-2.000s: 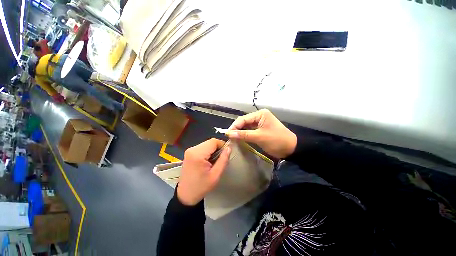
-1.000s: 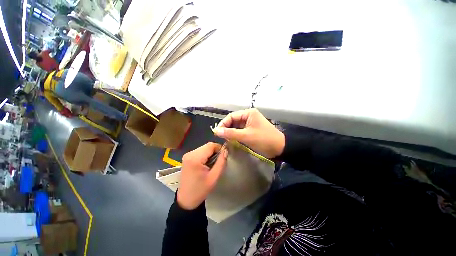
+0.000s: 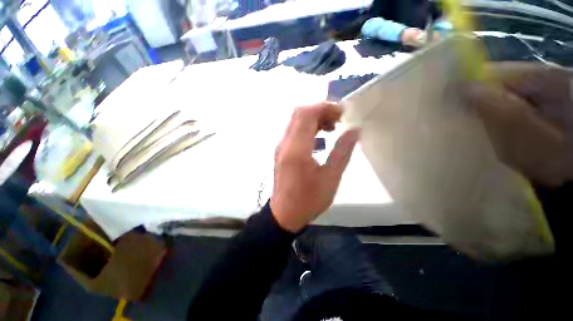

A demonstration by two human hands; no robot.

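A beige bag body point(image 3: 427, 144) with a yellow edge strip point(image 3: 533, 204) is raised in front of me at the right, blurred. My left hand point(image 3: 308, 166) has its thumb and fingertips around the bag's left corner, with a gap between thumb and palm. My right hand point(image 3: 524, 122) is blurred and grips the bag at its right side by the yellow strip. The small pale tool cannot be made out. The dark cord point(image 3: 261, 191) lies at the table's front edge.
White-covered table point(image 3: 232, 94) spans the middle, with stacked bag bodies point(image 3: 154, 150) at left. Dark pieces point(image 3: 317, 58) lie at the back, near another person's blue sleeve point(image 3: 383, 29). A dark phone point(image 3: 319, 144) is mostly hidden. An open carton point(image 3: 129, 263) is lower left.
The view has swung up toward the table. The bag has been raised from over the lap to the right, and my hands have moved apart. The small pale tool no longer shows.
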